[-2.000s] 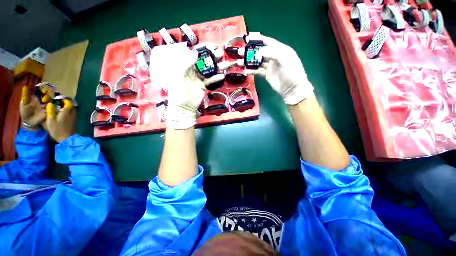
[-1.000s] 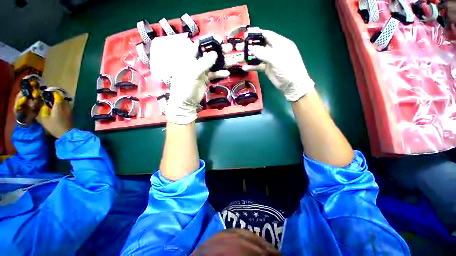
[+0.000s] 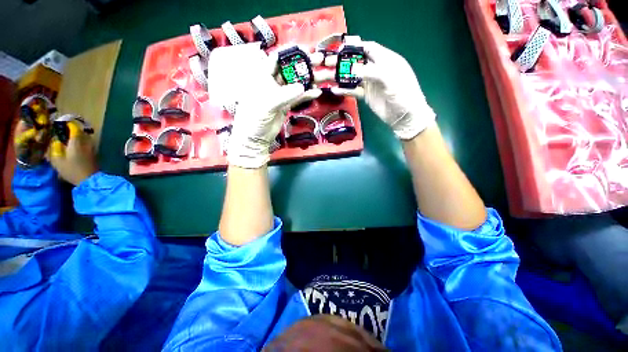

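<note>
My left hand (image 3: pixel 258 120), in a white glove, holds a smartwatch (image 3: pixel 295 69) over the pink foam tray (image 3: pixel 206 152). My right hand (image 3: pixel 389 86), also gloved, holds a second smartwatch (image 3: pixel 350 67) beside the first. Both screens face up towards me and are lit with green and white. Several watches with looped straps stand in the tray pockets at the left, back and front right. A white paper slip (image 3: pixel 233 69) lies on the tray beside my left hand. My hands and the held watches hide part of the tray.
At right is a thick pink foam tray (image 3: pixel 506 148) under shiny clear film (image 3: pixel 585 137), with several watches at its back end. At left a neighbouring person's yellow-and-black gloved hands (image 3: pixel 55 137) hold watches near a cardboard sheet (image 3: pixel 93 75). The bench mat (image 3: pixel 406 20) is dark green.
The held watch screens were green-lit, then mostly dark a second ago, and are green and white again now. My left hand's watch has turned slightly. The neighbour's hands have shifted a little left.
</note>
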